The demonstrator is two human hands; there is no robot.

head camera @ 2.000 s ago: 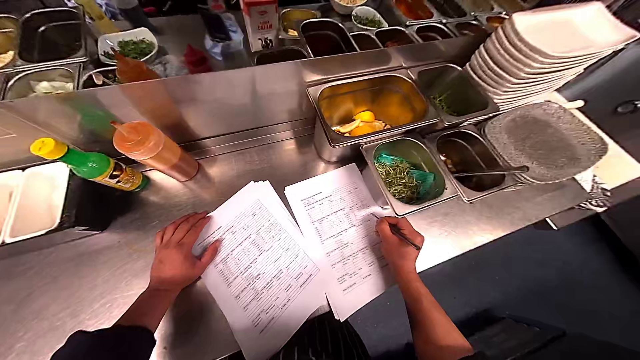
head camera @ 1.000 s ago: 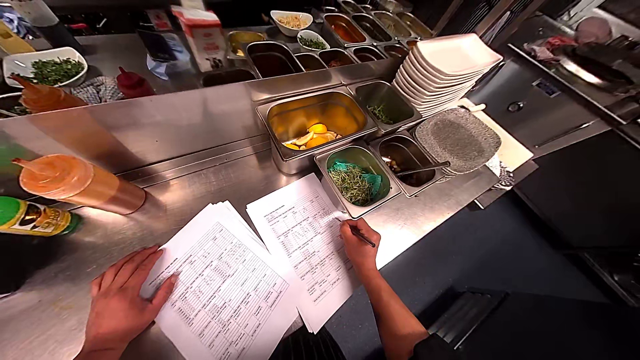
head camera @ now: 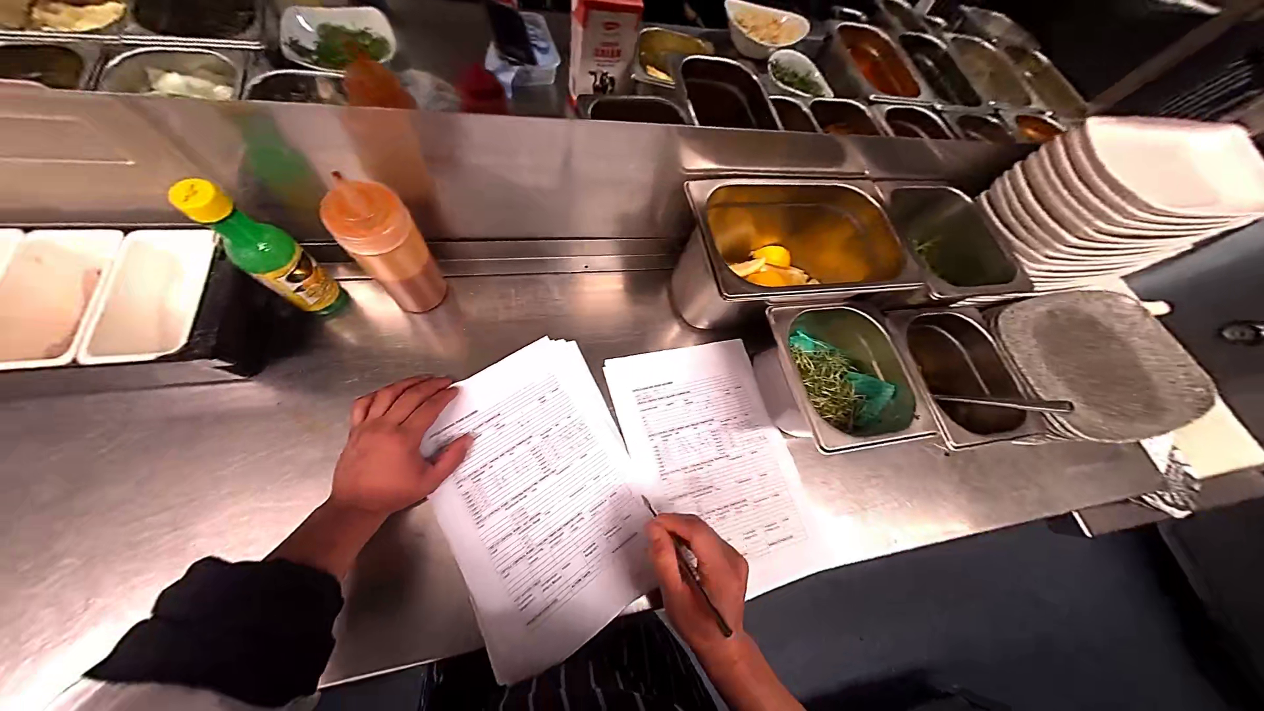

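Observation:
My left hand (head camera: pixel 395 449) lies spread on the steel counter, its fingertips on the left edge of a stack of printed sheets (head camera: pixel 543 484). A dark pen (head camera: pixel 703 590) is held in my right hand (head camera: pixel 699 578), its tip near the right edge of that stack. A second pile of printed sheets (head camera: pixel 706 444) lies to the right, with my right hand over its lower left part. Both piles bear printed lines and tables.
Behind the papers stand a green bottle with yellow cap (head camera: pixel 267 247) and a squeeze bottle (head camera: pixel 383 242). To the right are steel containers with lemon pieces (head camera: pixel 770 267) and green herbs (head camera: pixel 829 387), a stone-look plate (head camera: pixel 1101 365) and stacked white plates (head camera: pixel 1155 188). White trays (head camera: pixel 148 296) are at left.
My right hand with the pen has moved from the right pile's upper right side to its lower left, by the left stack. The view has swung back left since one second ago.

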